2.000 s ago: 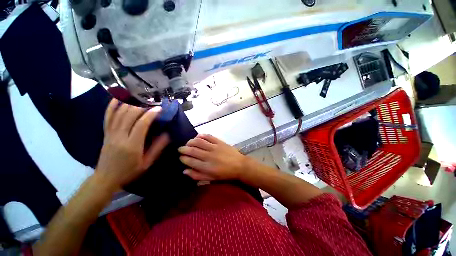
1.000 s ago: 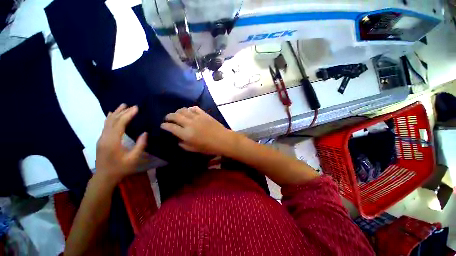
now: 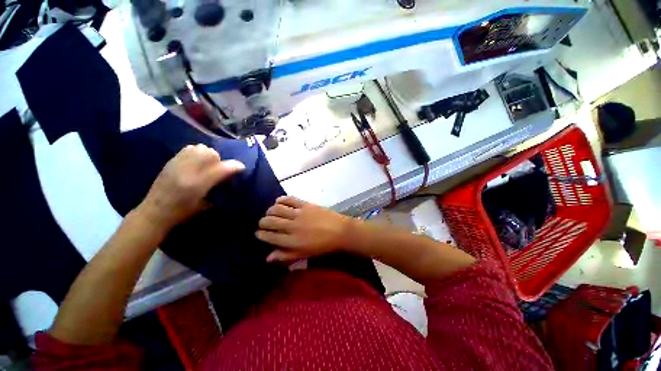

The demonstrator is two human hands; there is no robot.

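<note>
A dark navy cloth panel lies on the white machine table with its upper edge at the presser foot of the sewing machine. My left hand is on the cloth just below and left of the foot, fingers curled and thumb pointing towards the foot; it seems to pinch the cloth, with the fingertips partly hidden. My right hand lies on the cloth's right edge near the table's front edge, fingers bent over it. The needle itself is too small to make out.
More dark cut pieces lie at left. Right of the foot are red-handled snips, a black-handled screwdriver, a black attachment and a grey tray. A red basket stands at right below the table.
My left hand, spread and near the table's front edge a second ago, is now up by the foot with curled fingers. My right hand remains at the cloth's right edge. The camera view has shifted.
</note>
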